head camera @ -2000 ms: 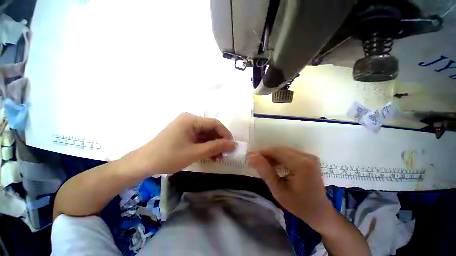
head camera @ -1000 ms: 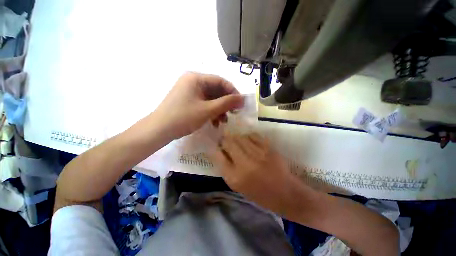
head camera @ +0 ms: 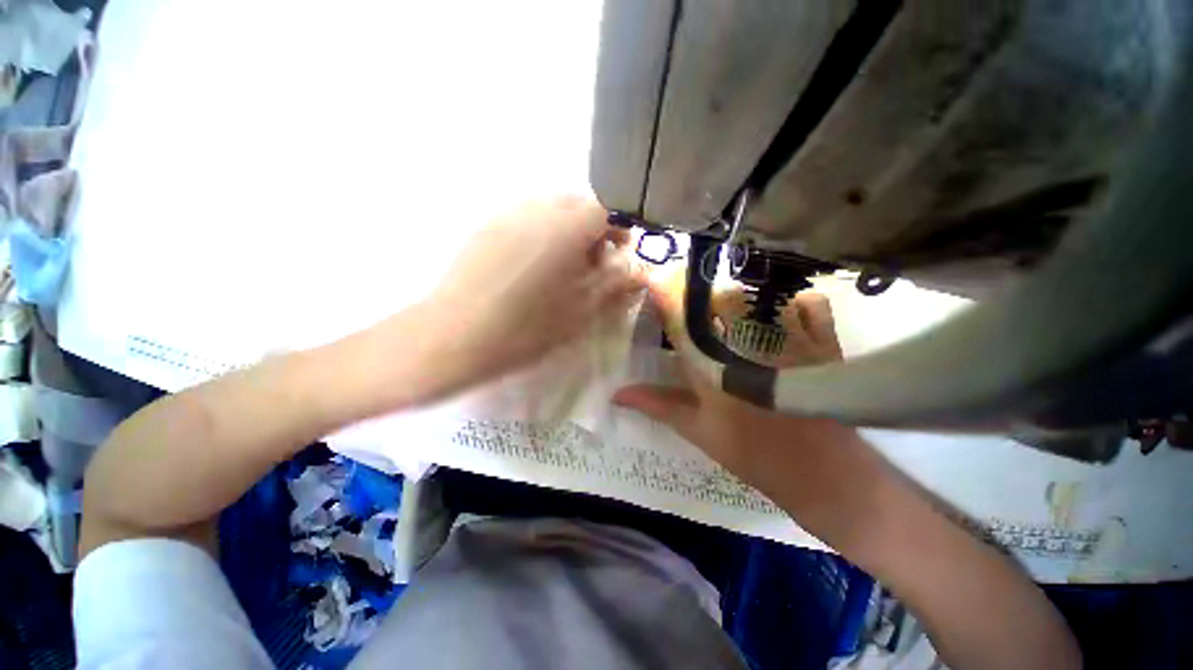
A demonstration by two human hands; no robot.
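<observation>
A pale, washed-out fabric piece point(head camera: 576, 380) lies under and between my hands, left of and in front of the needle area. My left hand point(head camera: 536, 282) is blurred, with its fingertips on the fabric's upper part beside the presser area. My right hand point(head camera: 739, 393) reaches under the machine head; its thumb points left near the fabric's right edge and some fingers are partly hidden behind the machine parts. The sewing machine head point(head camera: 837, 157) covers the upper right. Needle and presser foot cannot be made out clearly.
The white table point(head camera: 301, 170) has a printed ruler point(head camera: 589, 458) along its front edge. Cut pieces point(head camera: 46, 249) hang at the far left. A blue crate point(head camera: 255, 576) with scraps point(head camera: 343, 537) is below. A dark knurled knob point(head camera: 755, 339) sits under the head.
The view has shifted so the machine head looks larger and lower. My left hand has moved to the presser area. My right hand has moved right, under the head. The small labels are now out of sight.
</observation>
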